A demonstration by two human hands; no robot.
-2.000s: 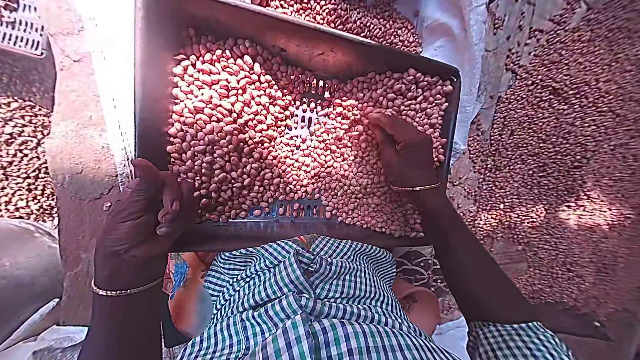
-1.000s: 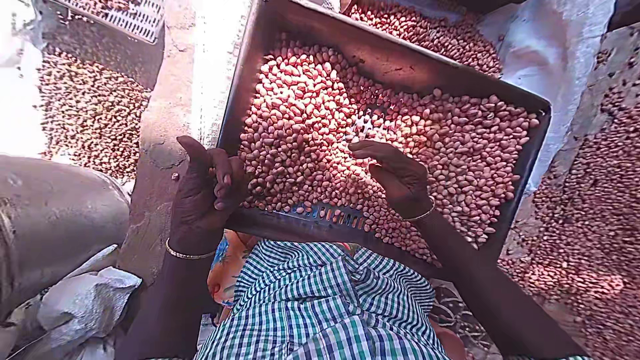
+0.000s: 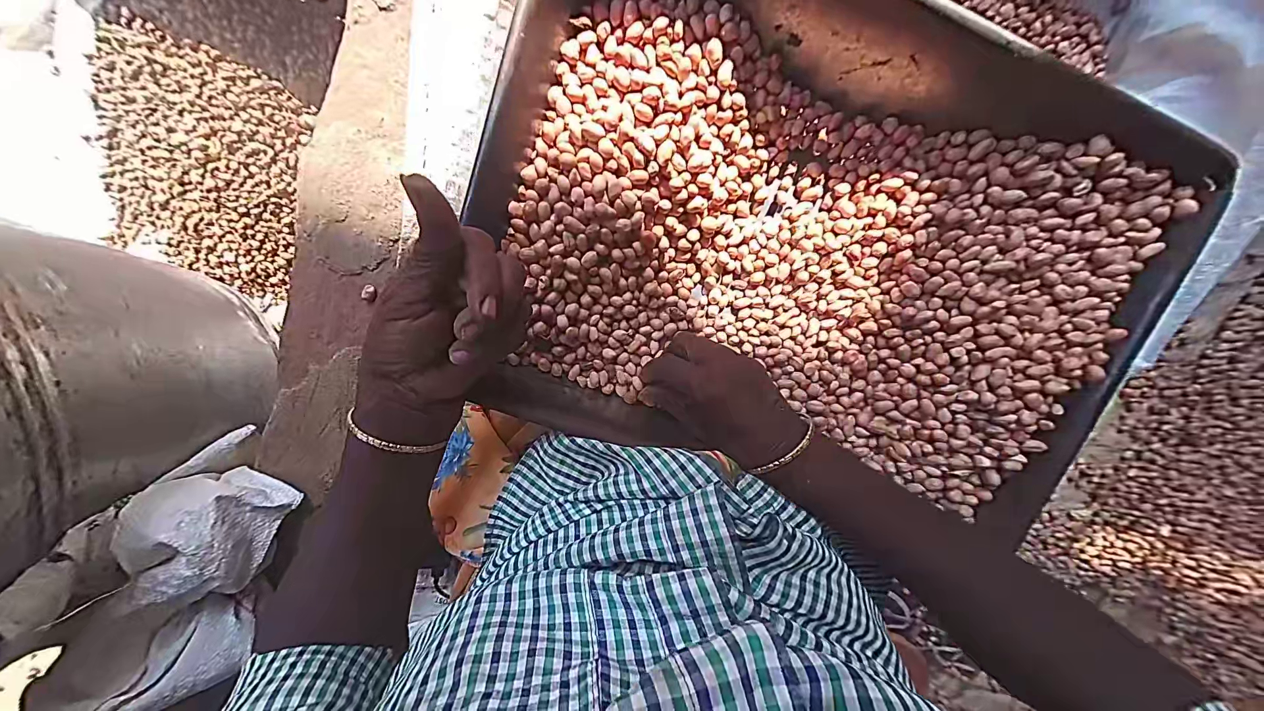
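A dark rectangular tray (image 3: 869, 49) with a slotted bottom rests across my lap, covered with reddish-pink shelled peanuts (image 3: 839, 286). My left hand (image 3: 434, 306) is at the tray's near left corner, palm up, thumb extended and fingers curled; whether something lies inside the curled fingers cannot be told. My right hand (image 3: 721, 395) is low over the near edge, its fingertips bent down against the peanuts. Its fingertips are partly hidden, so a held peanut cannot be made out. Each wrist bears a thin bangle.
More peanuts lie spread on the ground at the right (image 3: 1165, 474) and in a heap at the upper left (image 3: 197, 148). A large metal vessel (image 3: 128, 365) stands at the left, above crumpled white woven sacks (image 3: 207, 533). Another peanut heap (image 3: 1047, 30) is beyond the tray.
My right hand has moved from the middle of the peanuts to the tray's near edge, its fingers now bent down. My left hand stays by the near left corner. The view has shifted left.
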